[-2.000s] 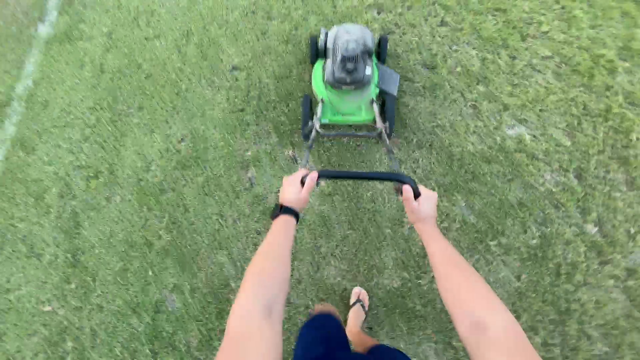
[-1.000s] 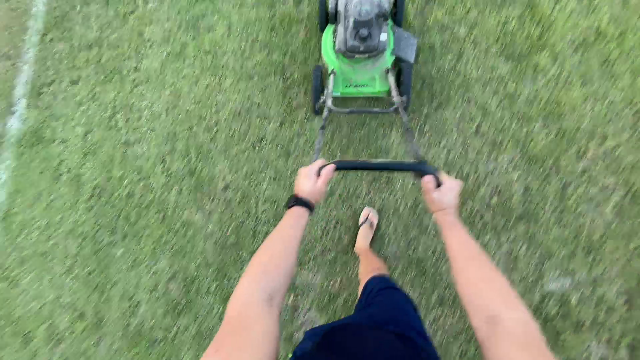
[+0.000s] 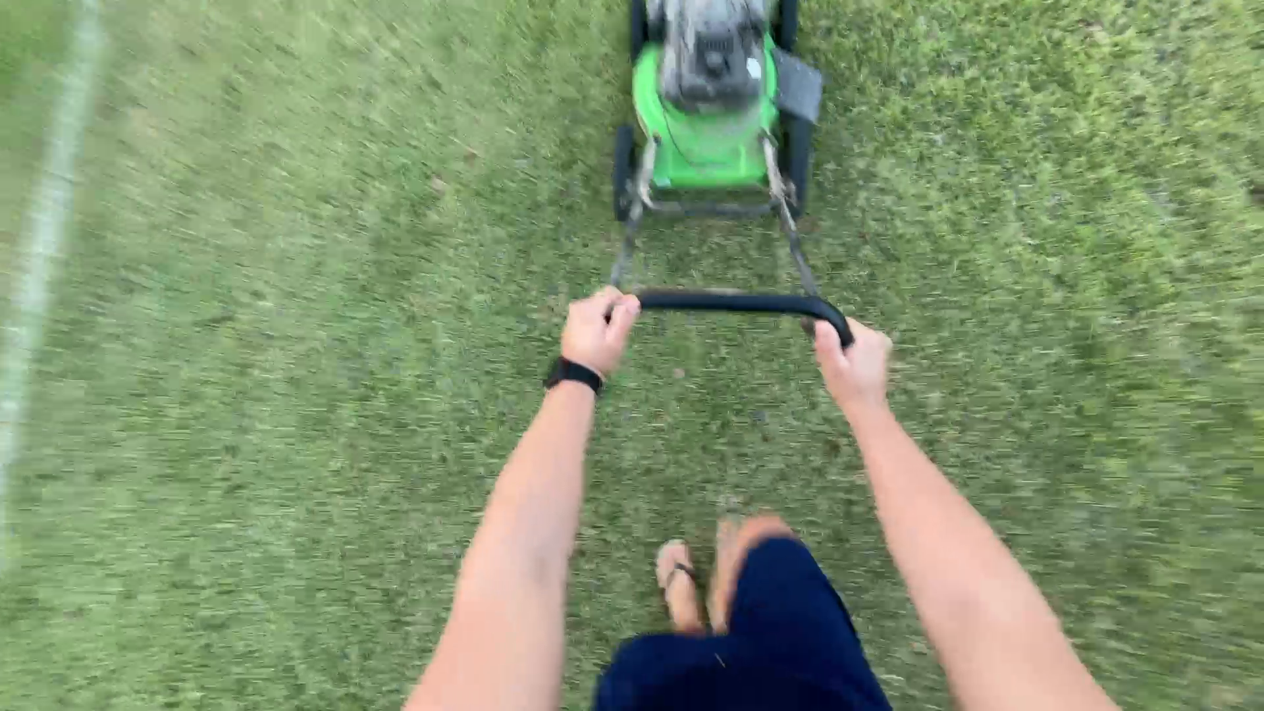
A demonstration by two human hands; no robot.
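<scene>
A green push lawn mower (image 3: 711, 148) with a grey and black engine (image 3: 713, 59) stands on grass at the top middle, its front cut off by the frame edge. Its black padded handlebar (image 3: 736, 301) runs across the middle of the view, joined to the deck by thin metal bars. My left hand (image 3: 597, 331) is closed around the bar's left end, with a black watch on that wrist. Around the curved right end my right hand (image 3: 854, 365) is wrapped, thumb on the inner side. Both arms reach forward, nearly straight.
Short grass (image 3: 296, 395) surrounds the mower. A pale white line (image 3: 44, 227) runs along the lawn at the far left. A grey flap (image 3: 798, 84) sticks out from the mower's right side. Below are my dark blue shorts and a foot in a flip-flop (image 3: 677, 573).
Both hands have stayed on the handlebar. My feet have changed position beneath me between frames, and the grass around the mower is blurred by motion.
</scene>
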